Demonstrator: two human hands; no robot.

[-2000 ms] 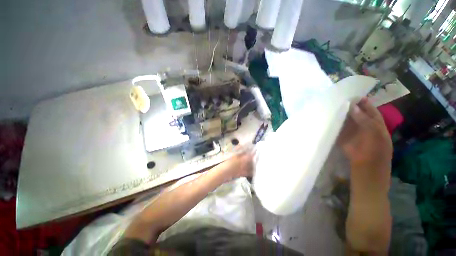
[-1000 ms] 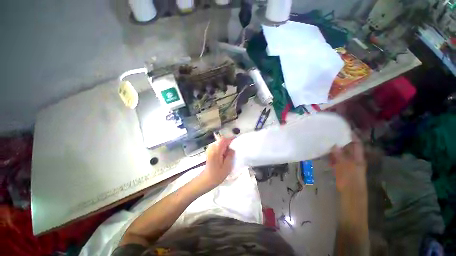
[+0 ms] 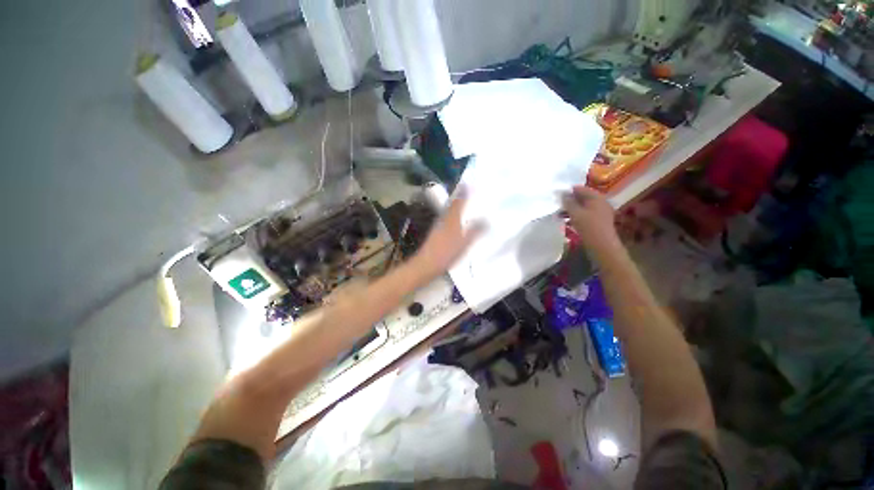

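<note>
A white fabric piece (image 3: 508,256) hangs over the table's front edge, right of the overlock machine (image 3: 321,251). It overlaps the larger flat white cut pieces (image 3: 522,120) behind it; the border between them is hard to see. My left hand (image 3: 458,234) is at the left edge of the white fabric, slightly blurred; its fingers are partly lost against the bright cloth. My right hand (image 3: 589,212) holds the right edge of the fabric with its fingertips. Another white cloth (image 3: 398,426) lies on my lap.
Thread cones (image 3: 331,48) stand above the machine. A white lamp arm (image 3: 171,292) is at its left. An orange printed packet (image 3: 628,144) lies right of the white pieces. A pink-red object (image 3: 752,158), a purple item (image 3: 580,301) and a blue box (image 3: 606,346) are below the table at right.
The view has turned right. Both hands have carried the fabric from in front of the table, up and back against the flat white pieces. The fabric was stretched sideways and now hangs down.
</note>
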